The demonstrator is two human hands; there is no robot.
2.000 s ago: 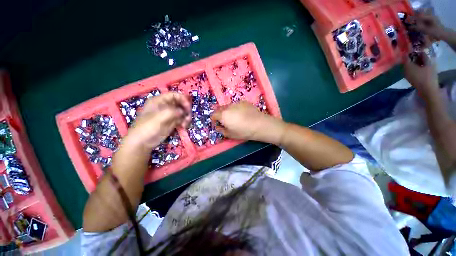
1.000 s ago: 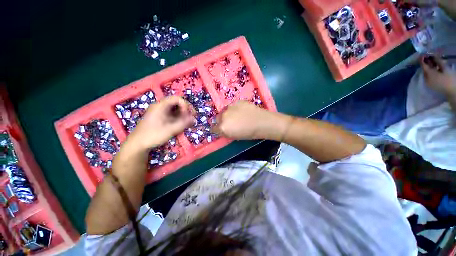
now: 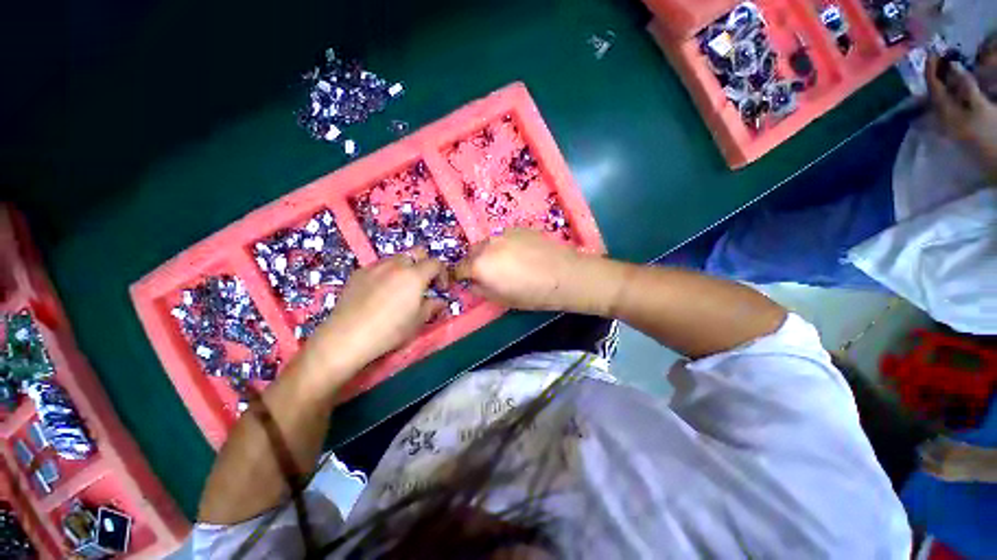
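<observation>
A pink-red sorting tray (image 3: 349, 226) with compartments in a row lies before me. Silvery and dark small components (image 3: 301, 263) fill the compartments on the left and middle. The far right compartment holds thinly scattered tiny dark parts (image 3: 523, 166). My left hand (image 3: 383, 303) is over the third compartment from the left, palm down, fingers bent among the parts. My right hand (image 3: 523, 269) is at the same compartment's right side, fingers curled, fingertips close to my left fingertips. Any part between the fingers is too small or hidden to tell.
A loose component pile (image 3: 345, 96) lies on the green bench mat (image 3: 197, 131) beyond the tray. A clear scrap (image 3: 600, 43) lies further right. Side trays with mixed parts stand at left (image 3: 93, 383) and right (image 3: 716, 107). Another person's hand (image 3: 963, 101) shows at the right edge.
My left hand has turned palm down and moved down and right, to my right fingertips. My right hand stays nearly in place. The other person's hands have shifted.
</observation>
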